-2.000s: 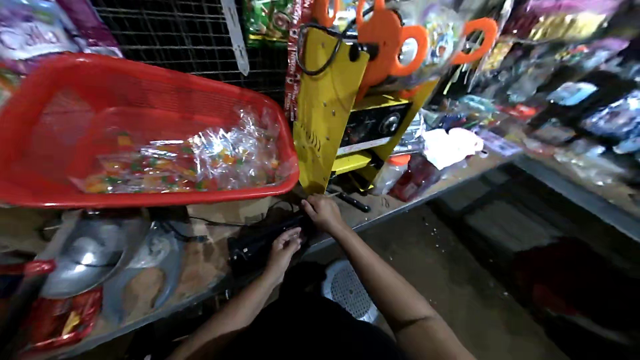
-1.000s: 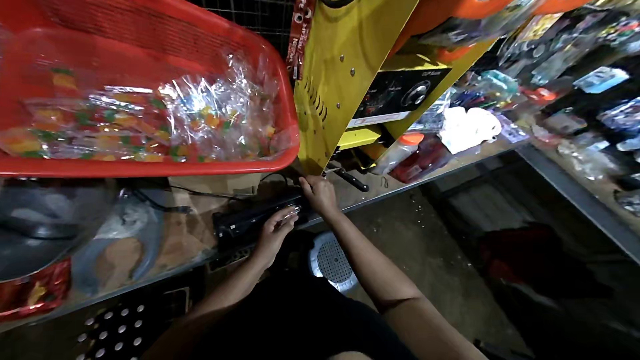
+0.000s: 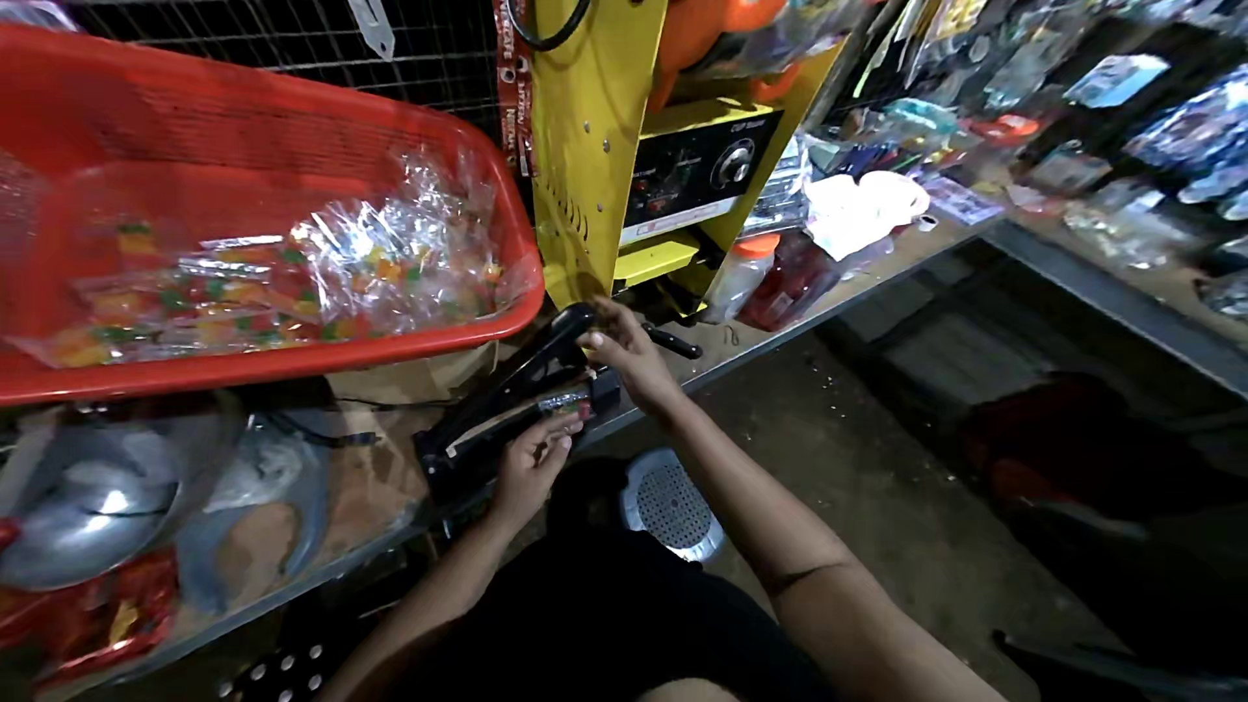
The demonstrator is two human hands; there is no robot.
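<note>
A black hand impulse sealer (image 3: 487, 419) lies on the bench edge with its arm raised. My left hand (image 3: 534, 458) pinches a small clear plastic candy packet (image 3: 565, 400) at the sealer's strip. At the raised arm's end is my right hand (image 3: 629, 356), fingers bent and touching or very near it; whether it grips the arm is unclear. Behind the sealer, a red plastic basket (image 3: 292, 363) holds many clear packets of colourful candies (image 3: 390, 263).
A yellow cup sealer machine (image 3: 585, 146) stands behind my right hand. Beside it are a jar with an orange lid (image 3: 743, 278) and a black handle (image 3: 673, 341). Metal bowls (image 3: 97, 507) lie at left, a round perforated stool (image 3: 673, 502) below, and packaged goods (image 3: 1121, 195) at right.
The sealer's arm, lowered one second ago with my right hand on its end, is now raised. The view has shifted.
</note>
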